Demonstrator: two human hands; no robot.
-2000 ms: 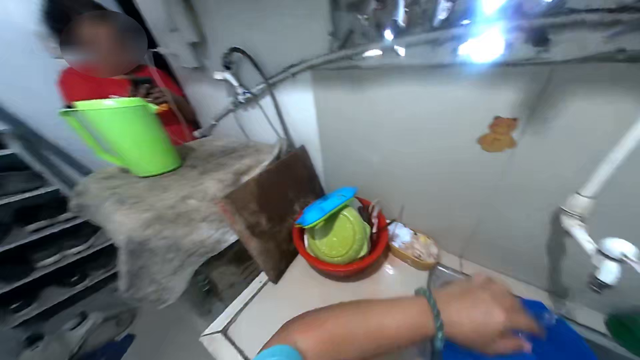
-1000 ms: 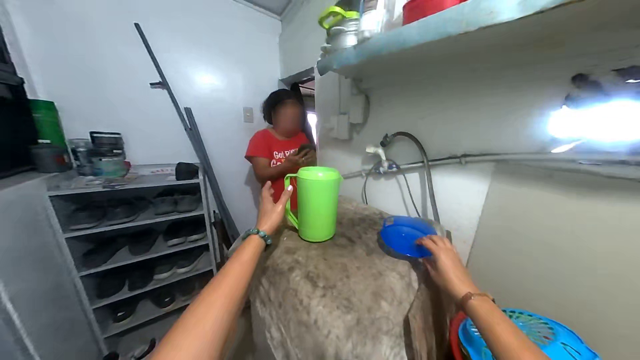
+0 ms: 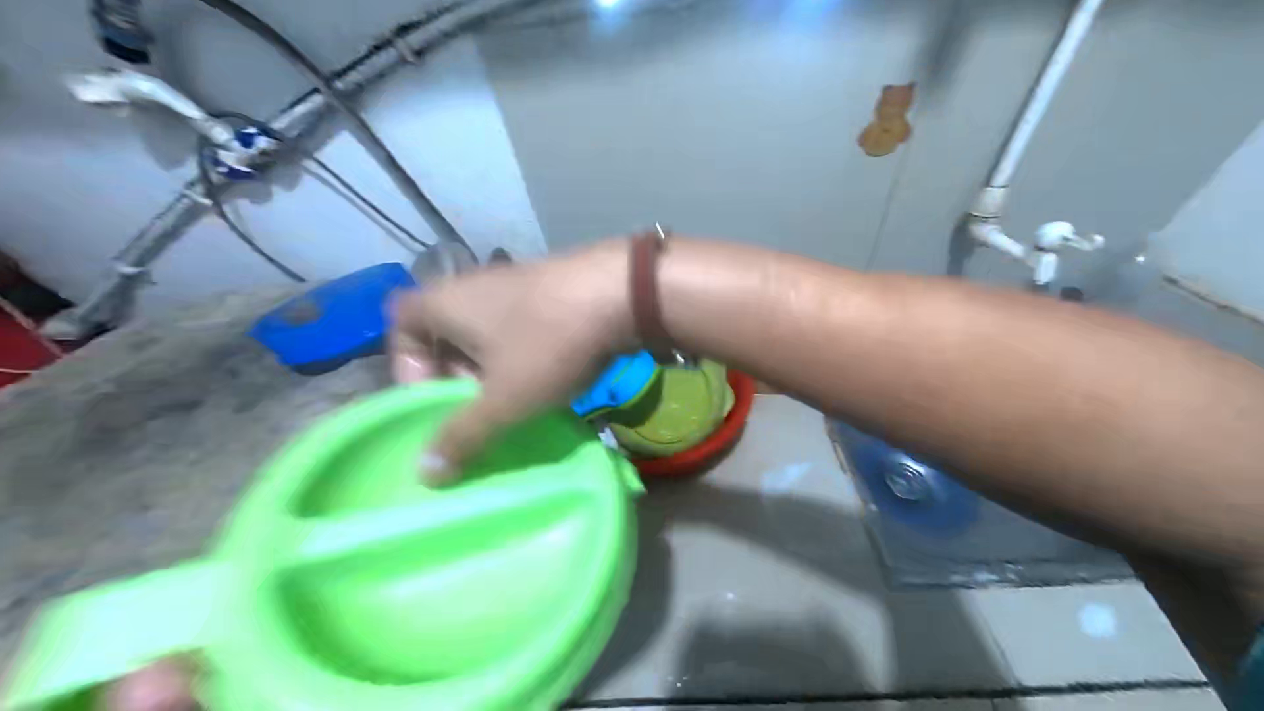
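Note:
Close to the camera, a green plastic pitcher point(image 3: 425, 553) with its lid on fills the lower left. My left hand point(image 3: 153, 683), mostly cut off by the bottom edge, is wrapped on the pitcher's handle. Blurred, my right hand point(image 3: 494, 341) lies over the lid's far rim, thumb on top and fingers beyond the edge; whether it grips is unclear. A blue plastic dish point(image 3: 331, 314) rests on the rough stone-like slab just left of the right hand. Under the right wrist show a red basin point(image 3: 703, 456), a green bowl point(image 3: 681, 410) and a light-blue plastic piece point(image 3: 617, 383).
A sink point(image 3: 913, 494) is set in the tiled counter point(image 3: 770, 592) at right, with a white faucet point(image 3: 1052, 247) above. Pipes and a black hose point(image 3: 346, 118) run along the wall at upper left. Something red shows at the far left edge.
The view has swung right and down from the shelf side. The pitcher, standing on the slab a second ago, is now held up near the camera. My right hand has left the blue dish.

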